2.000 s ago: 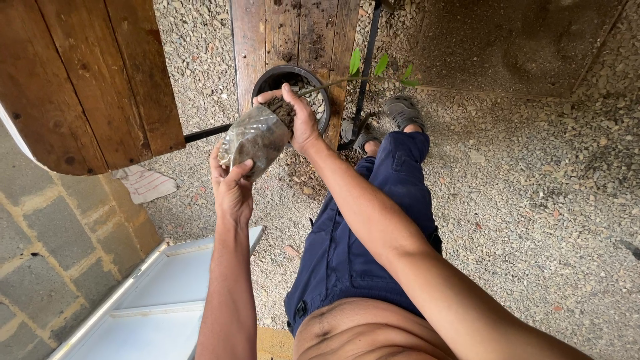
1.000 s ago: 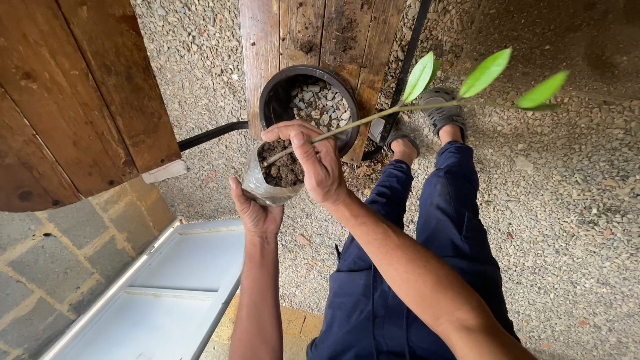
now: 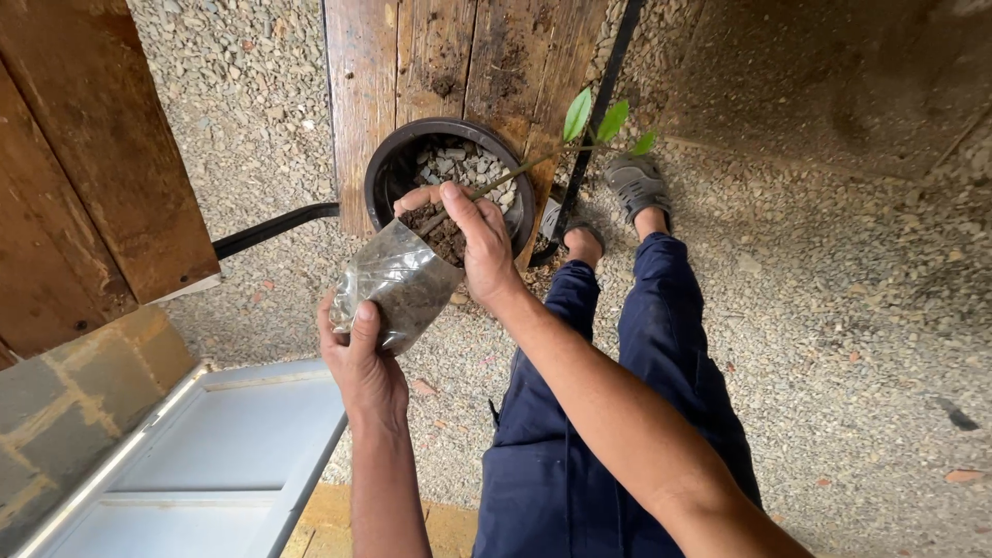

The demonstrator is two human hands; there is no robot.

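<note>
My left hand [image 3: 364,356] grips the closed lower end of a clear plastic bag [image 3: 399,283] filled with dark soil. The bag lies tilted, its mouth toward the pot. At that mouth, my right hand [image 3: 477,240] cups the crumbly soil [image 3: 446,236], with the seedling's thin stem [image 3: 511,174] passing by its thumb and fingers. Green leaves [image 3: 612,120] stand at the stem's far end, up and to the right. Just beyond my hands is a round dark plastic pot [image 3: 374,182] with gravel [image 3: 465,167] in its bottom.
The pot stands on a wooden plank bench [image 3: 434,70] with scattered soil. Another wooden top [image 3: 93,170] is at left, with a black metal bar [image 3: 275,225] beside it. A white panelled frame [image 3: 209,434] lies lower left by a stone wall [image 3: 101,380]. Gravel ground surrounds my feet.
The bag has gone from upright, with its soil top facing me, to tilted on its side. My right hand has come round to the soil at its mouth.
</note>
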